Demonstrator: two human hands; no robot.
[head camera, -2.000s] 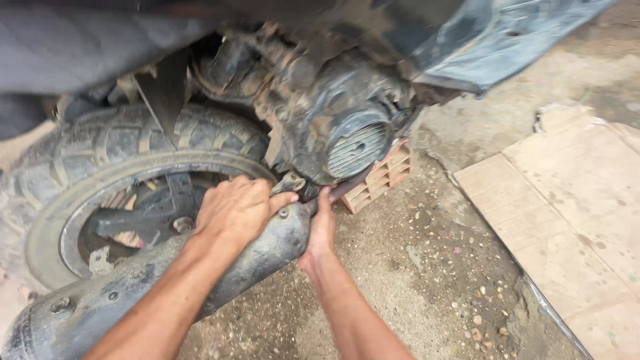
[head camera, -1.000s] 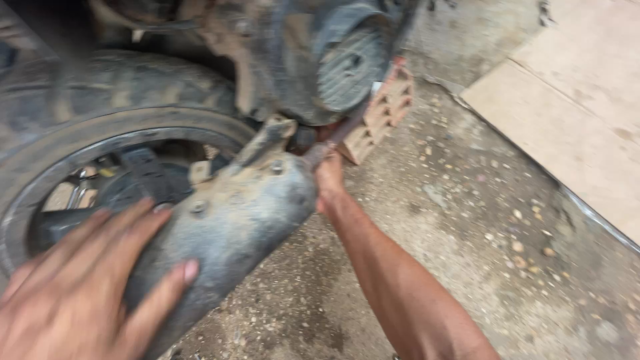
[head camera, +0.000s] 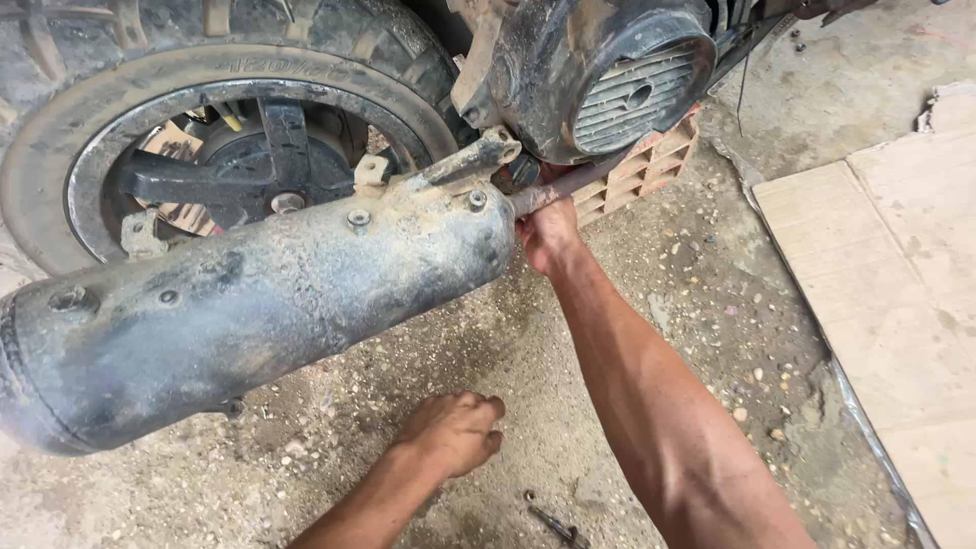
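Observation:
A dirty metal muffler (head camera: 274, 297) lies across the left, in front of the scooter's rear wheel (head camera: 282, 175). Its thin exhaust pipe (head camera: 568, 185) runs up under the ribbed engine fan cover (head camera: 637, 95). My right hand (head camera: 550, 232) is at that pipe, just beyond the muffler's front end; its fingers are mostly hidden under the pipe. My left hand (head camera: 456, 431) hovers below the muffler, over the concrete, touching nothing, its fingers curled; whether something small is in them cannot be told.
A red hollow brick (head camera: 637, 175) stands under the engine. Flattened cardboard (head camera: 877, 267) covers the floor at right. A small dark metal tool or bolt (head camera: 560, 528) and a small nut-like ring (head camera: 529, 496) lie on the rough concrete (head camera: 610, 488) near the bottom edge.
My left hand was on the muffler near its front end, then over its body, and is now below it. My right hand has stayed by the exhaust pipe.

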